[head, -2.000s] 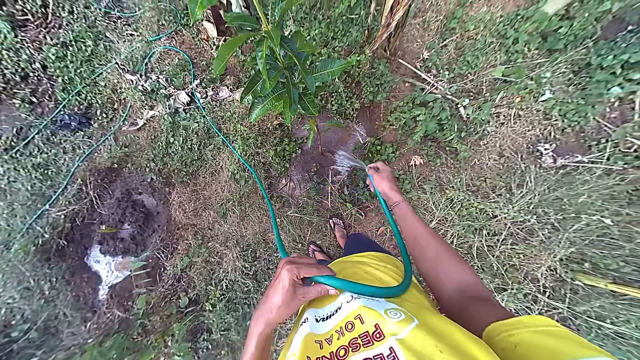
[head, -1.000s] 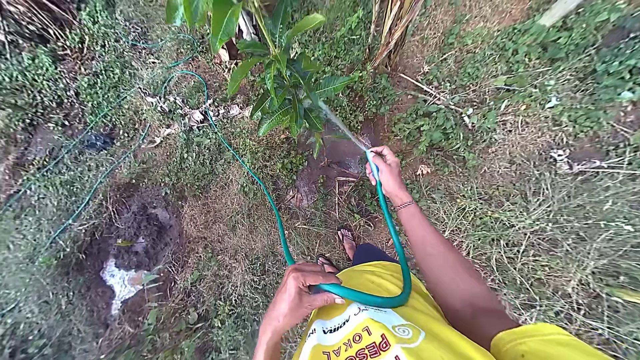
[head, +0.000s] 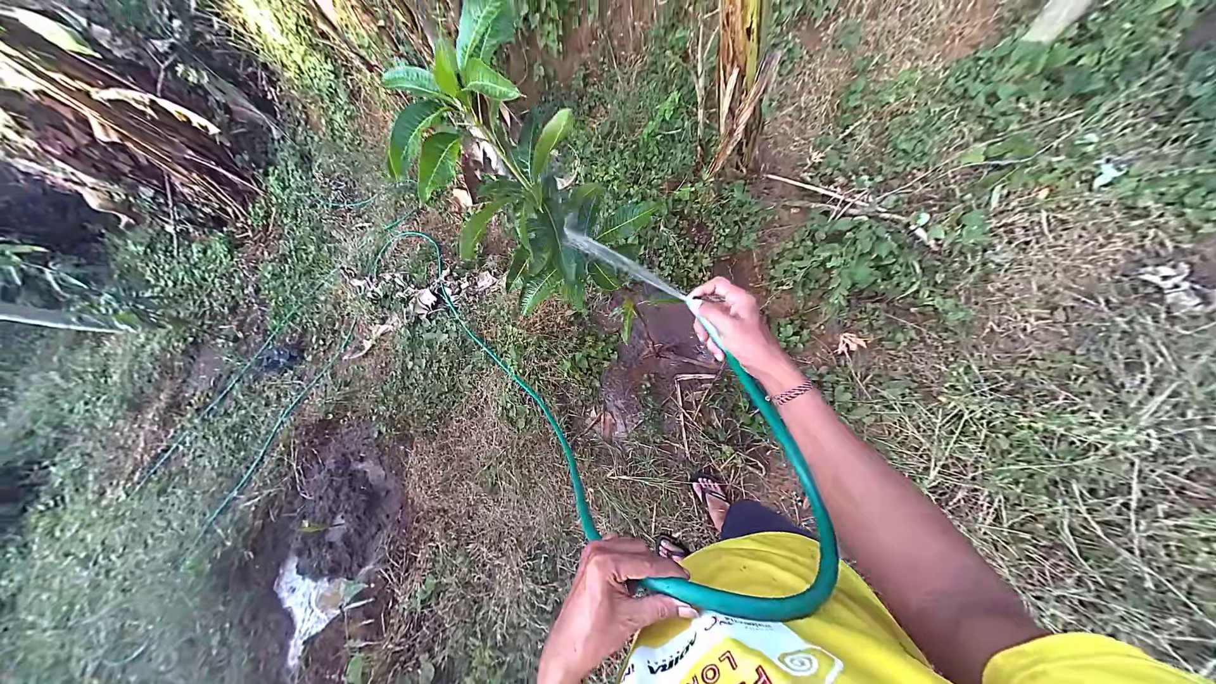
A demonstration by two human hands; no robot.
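Note:
My right hand grips the end of a green garden hose, with its fingers at the mouth. A jet of water sprays up and left onto the leaves of a young broad-leaved plant. Lower down, my left hand is closed around the same hose in front of the yellow shirt. Between the hands the hose bends in a loop, and from my left hand it runs up and left over the ground. Wet, muddy soil lies below the plant.
A muddy pit with a whitish puddle is at the lower left. Dry banana-like stalks stand at the top, with dried leaves at the upper left. More hose crosses the grass at left. My sandalled feet are below.
The water jet, which fell low near the soil two seconds ago, now hits the plant's leaves. My right hand has tilted the hose end up and left. The view has shifted somewhat.

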